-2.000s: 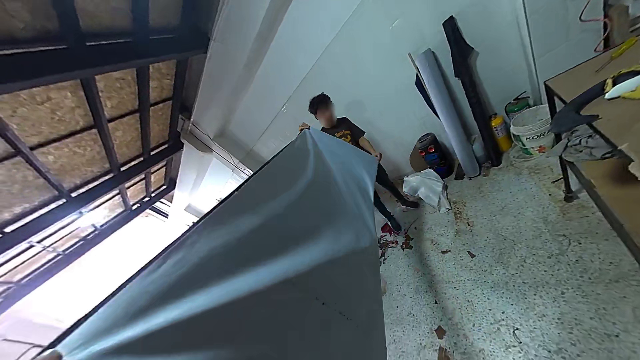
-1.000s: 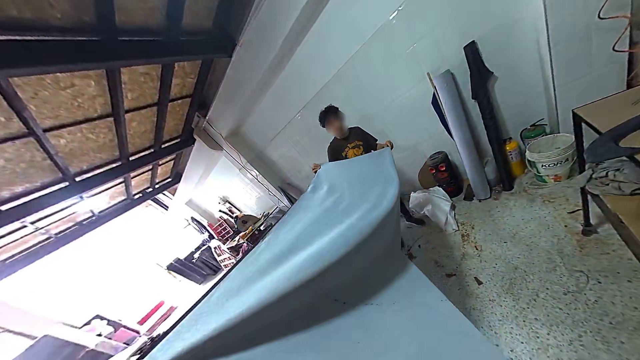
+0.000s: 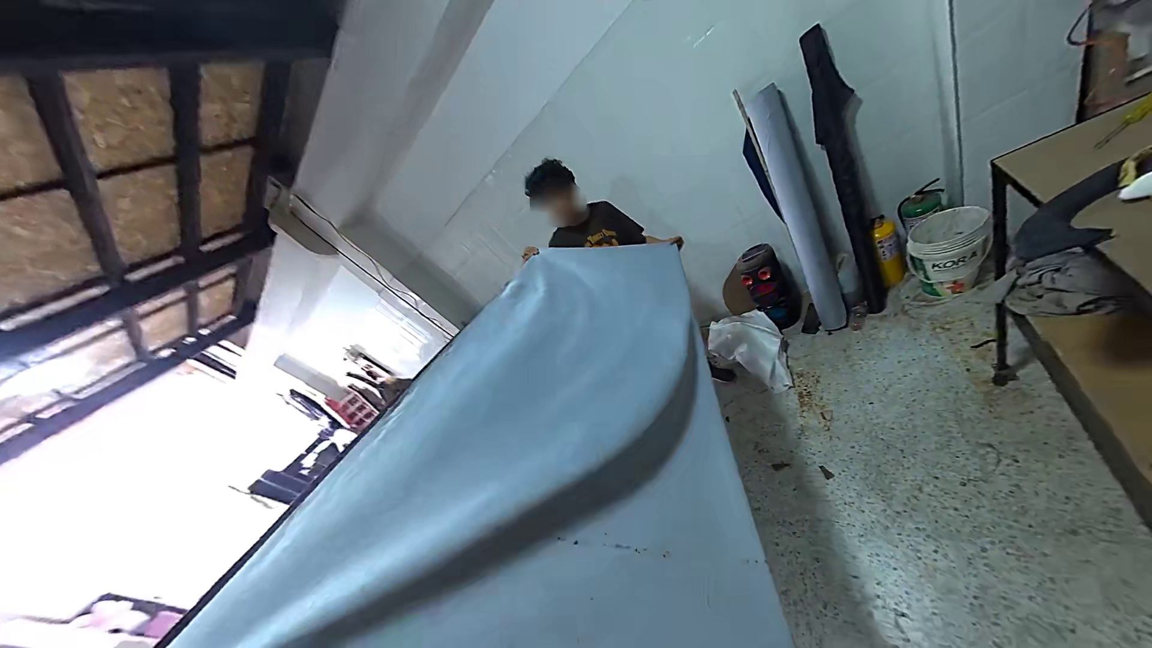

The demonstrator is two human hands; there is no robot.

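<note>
A long light blue-grey sheet of fabric or similar flexible material (image 3: 540,405) stretches from the bottom edge of the head view toward a person in a dark T-shirt (image 3: 598,225). That person grips its far edge at both corners. A dark fold of shadow runs along the sheet, and small specks lie on its near part. Neither my left hand nor my right hand shows; the near end of the sheet runs out of the frame, so what holds it there is hidden.
Rolls of material (image 3: 796,207) lean on the wall, near a white bucket (image 3: 949,252), a yellow cylinder (image 3: 888,252) and a dark round speaker-like object (image 3: 765,283). A white bag (image 3: 751,346) lies on the speckled floor (image 3: 918,468). A metal-framed table (image 3: 1057,153) stands at right.
The far edge of the sheet, slanted two seconds ago, is now nearly level between the person's spread hands. The hand at the lower left in the oldest frame is out of view. The view has shifted.
</note>
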